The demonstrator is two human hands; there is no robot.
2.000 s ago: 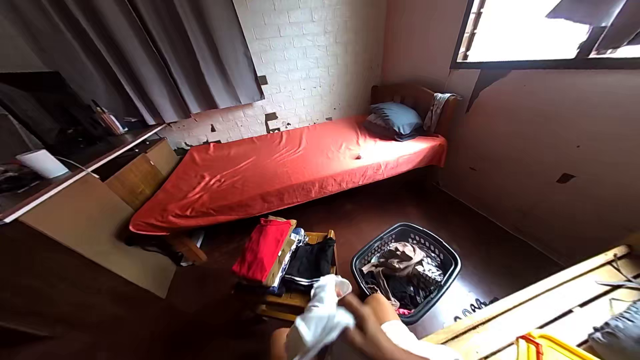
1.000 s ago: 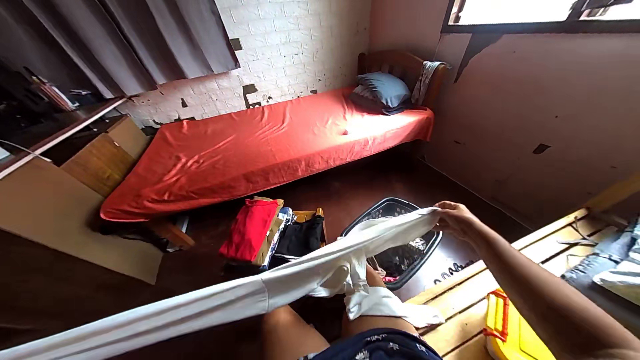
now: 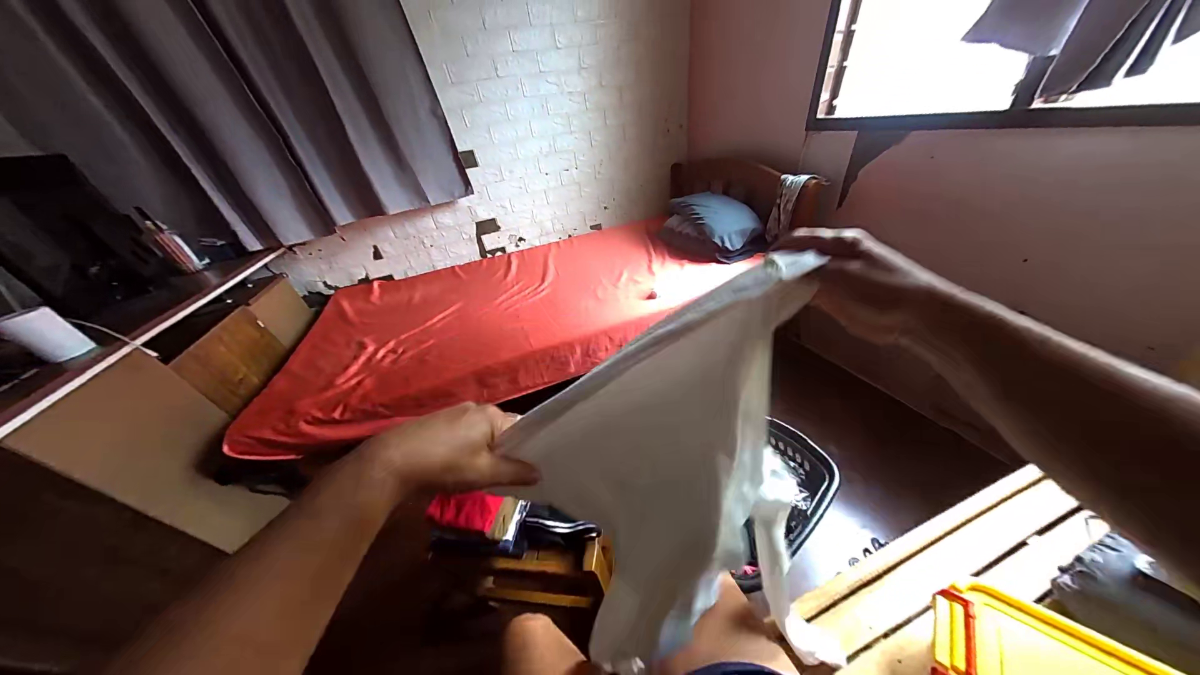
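A white cloth garment [image 3: 656, 422] is stretched between my two hands, its lower part hanging over my legs. My left hand [image 3: 459, 445] pinches its left edge, in front of the bed. Higher up at the right, my right hand [image 3: 839, 272] grips the upper corner, bunched between the fingers. Below my left hand lie folded clothes [image 3: 478, 514], red, tan and dark, on a small wooden stool [image 3: 544, 567]. Partly behind the garment stands a black plastic laundry basket [image 3: 820, 469] with clothes in it.
A bed with a red sheet [image 3: 450, 337] and blue pillow [image 3: 717, 223] stands against the wall. At the lower right is a slatted wooden bench [image 3: 937, 534] bearing a yellow plastic container [image 3: 1031, 628] and a grey item [image 3: 1116, 581]. A desk [image 3: 141, 328] edges the left.
The white garment, held out long toward the lower left a second ago, is now stretched upright between both hands. My left hand has come into clear view at its left edge; my right hand still grips it.
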